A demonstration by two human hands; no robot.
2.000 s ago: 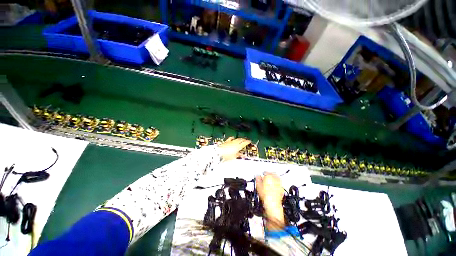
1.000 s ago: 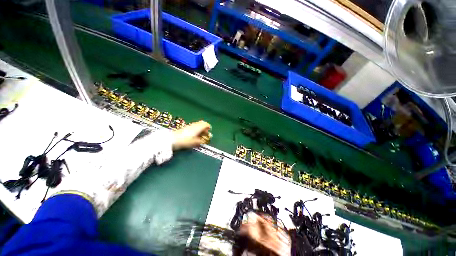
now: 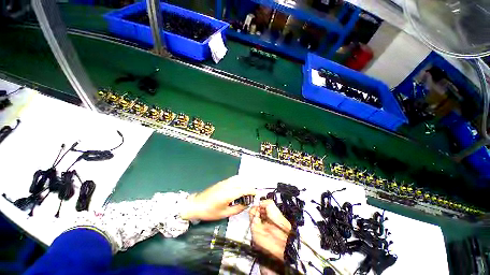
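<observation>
My left hand (image 3: 217, 201) is over the near white sheet (image 3: 416, 225), its fingers closed on a small dark block that looks like a circuit board (image 3: 243, 200). My right hand (image 3: 270, 228) is pinched close beside it, apparently on a thin black output cable; the fingers hide the cable's end. Bundled black cables (image 3: 336, 223) lie heaped on the sheet to the right of my right hand. A row of yellow and black circuit boards (image 3: 293, 157) stands along the belt edge, with a gap between it and another group (image 3: 156, 113) further left.
The green conveyor belt (image 3: 225, 102) runs beyond a pale rail (image 3: 228, 149). Blue bins (image 3: 354, 107) with black parts stand past it. A metal post (image 3: 64, 59) rises at left. Another white sheet (image 3: 121, 129) bears black cables (image 3: 64, 185). A clear round object (image 3: 456, 27) hangs upper right.
My left hand has come back from the board row at the belt edge to the near sheet. My right hand has risen from the cable heap and now meets it.
</observation>
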